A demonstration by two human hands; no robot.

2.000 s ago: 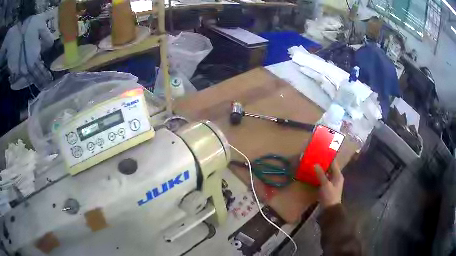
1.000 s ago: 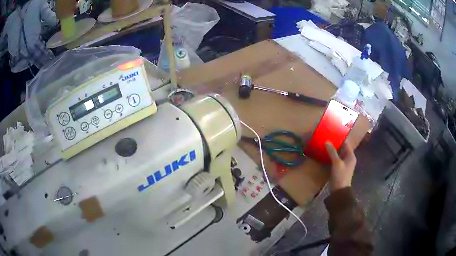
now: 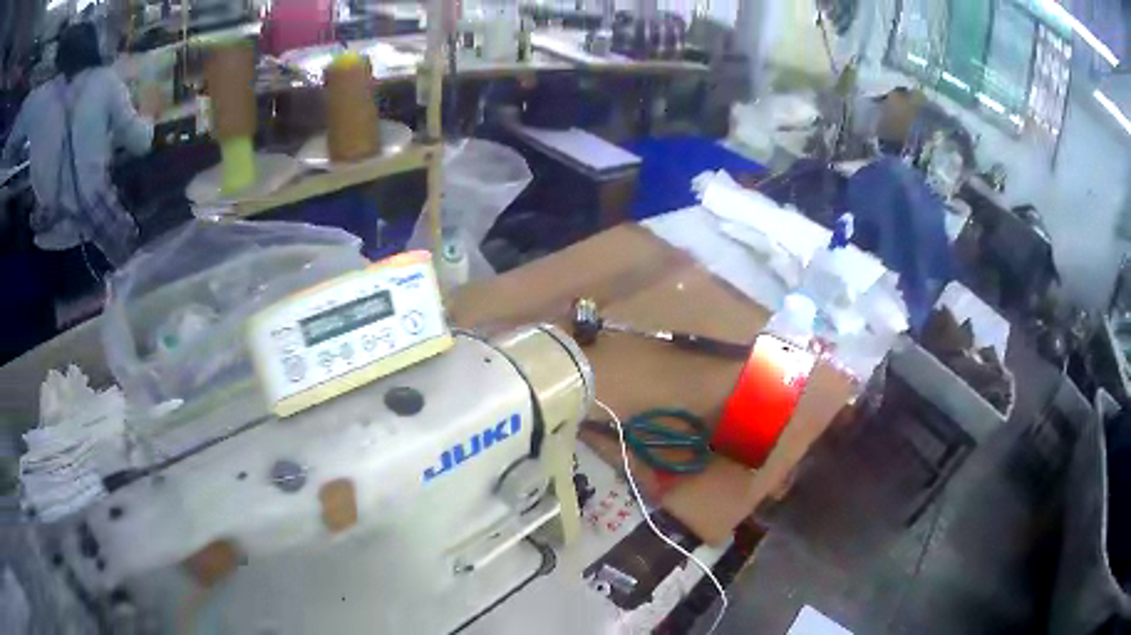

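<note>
Neither of my hands is in the picture. A smartphone [image 3: 764,399] with a bright red screen lies on the right part of the brown board [image 3: 620,273]. Scissors [image 3: 667,440] with teal-green handles lie just left of it. A hammer [image 3: 657,333] with a dark handle lies behind them, its metal head to the left. The off-white JUKI sewing machine [image 3: 422,496] fills the lower left, with its control panel [image 3: 354,329] on top. The needle area is not visible. A thin white cord runs from beside the machine head down to the table's front edge.
White fabric pieces [image 3: 75,440] are piled at the far left. A crumpled clear plastic bag [image 3: 211,298] is behind the machine. Thread cones [image 3: 351,109] stand on a rack. A small bottle [image 3: 794,316] and white cloth [image 3: 819,254] are beyond the phone. A person [image 3: 81,143] is at the upper left.
The hand that touched the phone's lower edge has left the picture. The phone stays on the board. The view has tilted up and shows more of the room.
</note>
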